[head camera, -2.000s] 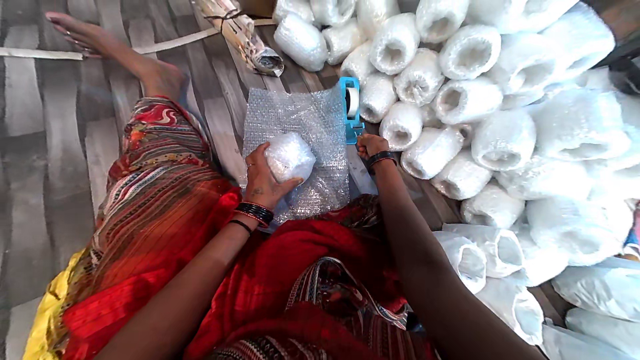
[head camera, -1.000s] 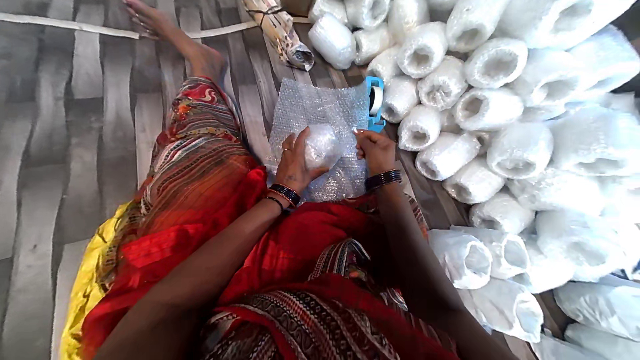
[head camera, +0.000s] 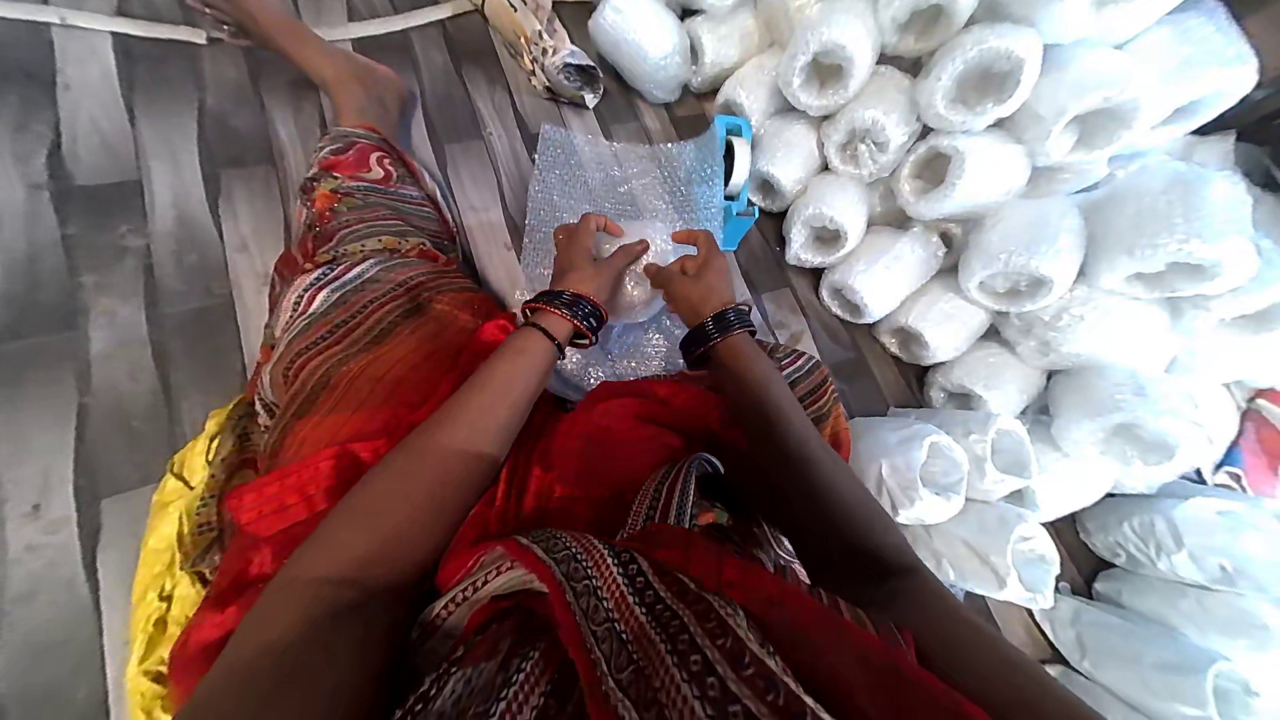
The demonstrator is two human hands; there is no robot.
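A roundish bundle in clear wrap (head camera: 632, 275) rests on a sheet of bubble wrap (head camera: 625, 180) in front of my lap. My left hand (head camera: 592, 260) grips the bundle from its left side, thumb across the top. On the bundle's right side is my right hand (head camera: 693, 278), fingers bent, with fingertips at the wrap; whether they hold a piece of tape is too small to tell. A blue tape dispenser (head camera: 735, 185) with a white roll stands at the sheet's right edge, just beyond my right hand.
Many bubble-wrapped hollow rolls (head camera: 975, 78) are piled on the right. Bundles in thin white wrap (head camera: 985, 550) lie nearer me. A printed, rolled packet (head camera: 545, 50) lies beyond the sheet. Yellow fabric or plastic (head camera: 175, 570) lies at the left, beside my outstretched leg.
My right hand has come from beside the tape dispenser to the wrapped bundle. My left hand has stayed on the bundle. The view has shifted somewhat.
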